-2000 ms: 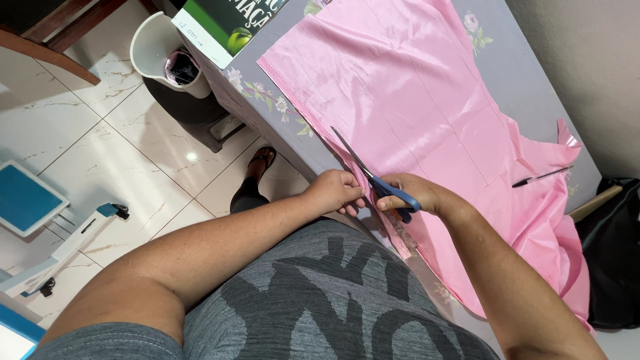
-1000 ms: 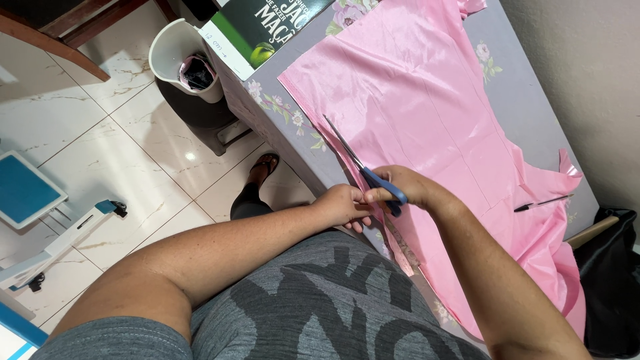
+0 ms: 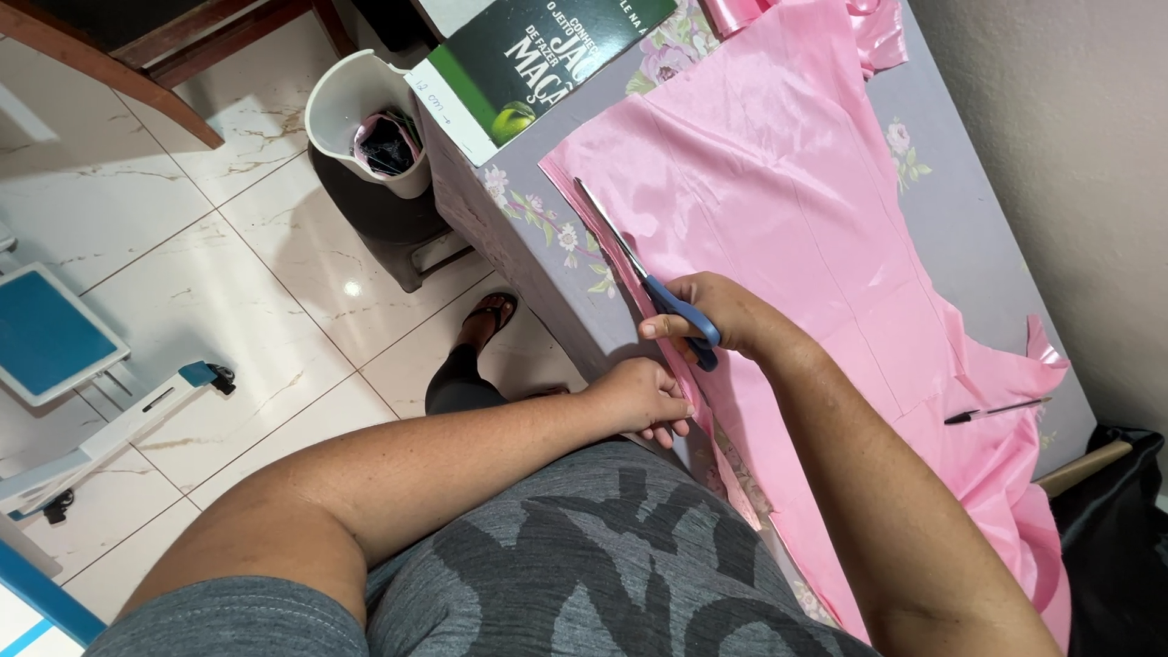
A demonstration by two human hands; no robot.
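Observation:
My right hand (image 3: 721,315) holds a pair of scissors (image 3: 671,310) by the blue handles. Their blades point up and left along the edge of a pink satin fabric (image 3: 785,219), which is spread over the table. Below the scissors, my left hand (image 3: 643,401) pinches a narrow pink strip (image 3: 684,379) at that same edge, close to my body. The strip hangs down past the hand toward the table's near side. Whether the blades are fully closed cannot be told. A black pen (image 3: 996,411) lies on the fabric at the right.
A floral tablecloth (image 3: 990,219) covers the table. A printed board with an apple picture (image 3: 538,68) lies at its far left. Beside the table, a white bin (image 3: 351,100) with scraps stands on a dark stool (image 3: 383,224). Black material (image 3: 1118,538) hangs at the right, near the wall.
The scissors have moved up along the fabric edge, away from my left hand. The two hands were close together before and are now farther apart.

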